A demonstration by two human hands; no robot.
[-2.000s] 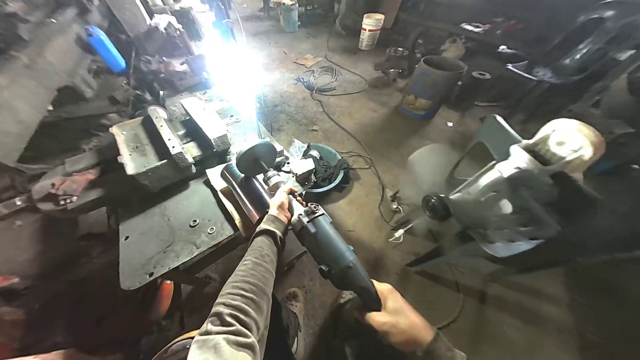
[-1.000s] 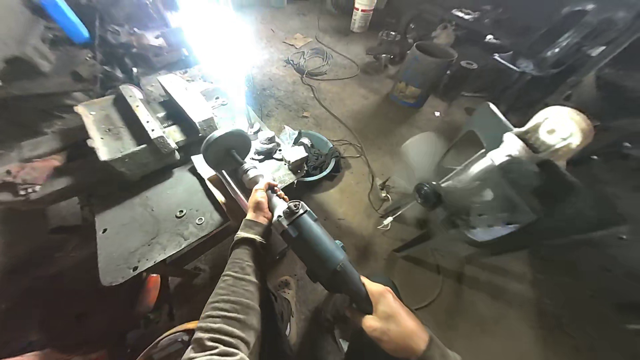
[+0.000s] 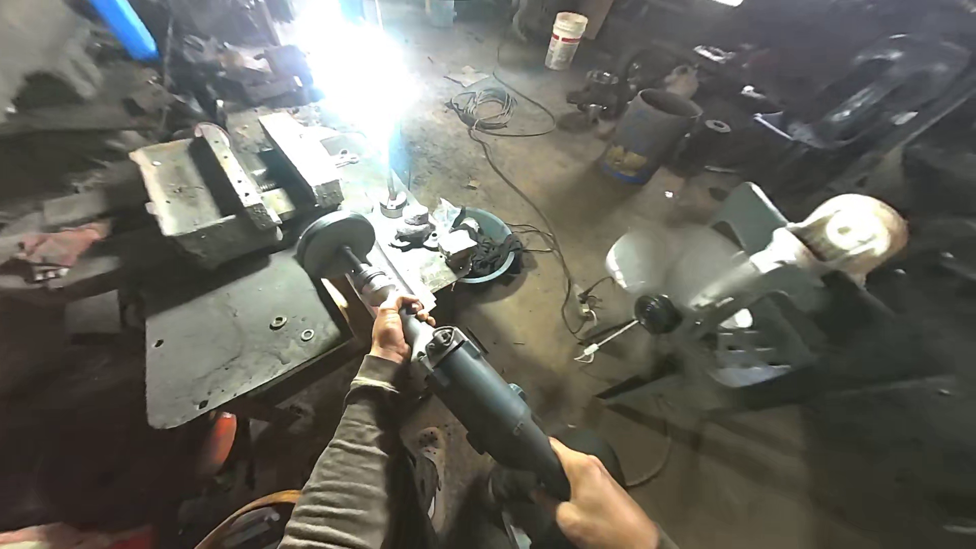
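Note:
A long electric straight grinder (image 3: 488, 400) with a dark body lies slantwise across the middle of the view, a round grinding wheel (image 3: 335, 242) at its far end. My left hand (image 3: 393, 329) is closed around its narrow metal neck, behind the collar. My right hand (image 3: 598, 492) grips the dark rear handle. The wheel is over the far edge of a dark metal plate (image 3: 236, 343), on which two washers (image 3: 279, 322) lie. Just beyond the wheel stands a heavy metal machine vise (image 3: 221, 187). Whether the wheel touches anything I cannot tell.
A pale fan (image 3: 793, 252) stands at the right. Past the bench edge sits a round basin (image 3: 499, 244) with dark material in it. A cable coil (image 3: 488, 108), a rusty metal drum (image 3: 648, 133) and a white bucket (image 3: 566, 42) are on the floor. Intense light glares at the top.
Between two and one seconds ago the wheel end swung left, away from the dark pipe-like piece beside the plate. Both hands have kept hold of the grinder.

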